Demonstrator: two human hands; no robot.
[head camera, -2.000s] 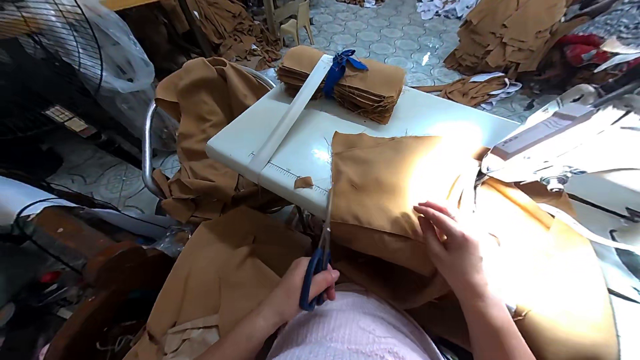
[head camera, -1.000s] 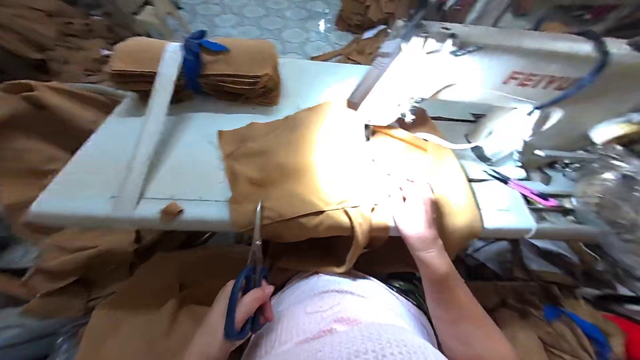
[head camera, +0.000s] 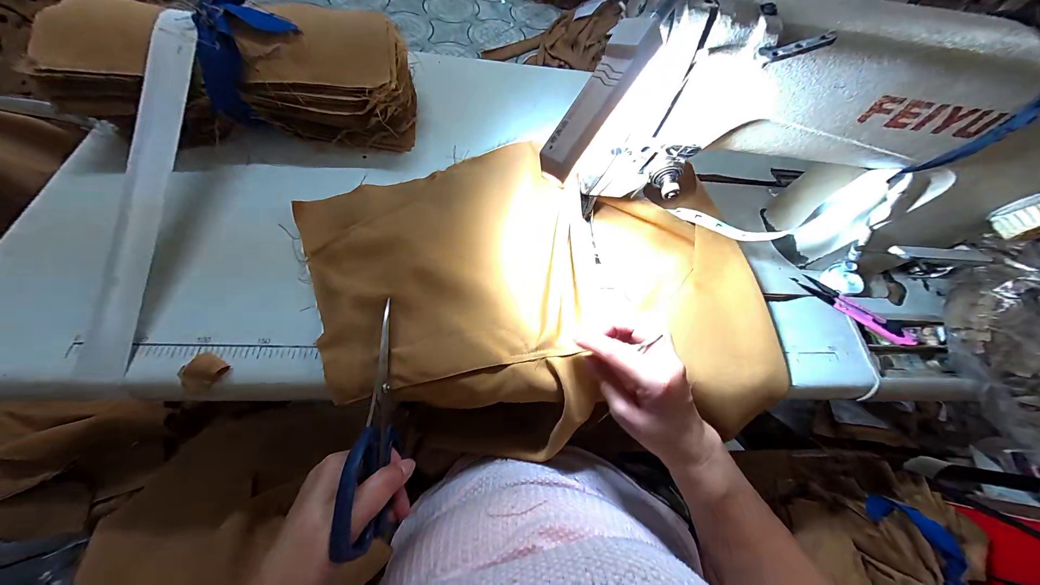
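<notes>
My left hand (head camera: 349, 504) grips blue-handled scissors (head camera: 366, 463), their blades pointing away from me over the near left part of a tan fabric piece (head camera: 422, 268). The fabric lies on the white sewing table (head camera: 236, 244), partly under the head of a Feiyu sewing machine (head camera: 796, 89). My right hand (head camera: 642, 382) has its fingertips pinched at the fabric's near seam, in bright lamp light; whether cloth is between them is hard to tell. A fabric loop hangs over the table's front edge beside it. The needle area is partly hidden by glare.
A stack of tan cut pieces (head camera: 325, 73) tied with a blue strip (head camera: 219, 65) stands at the back left, beside a white strip (head camera: 146, 195). A fabric scrap (head camera: 203, 371) lies near the printed scale. Pink thread snips (head camera: 861, 313) lie at right. Tan cloth (head camera: 203, 487) is heaped below.
The view has swung strongly toward the machine. The scissors stay in my left hand, and my right hand stays at the fabric.
</notes>
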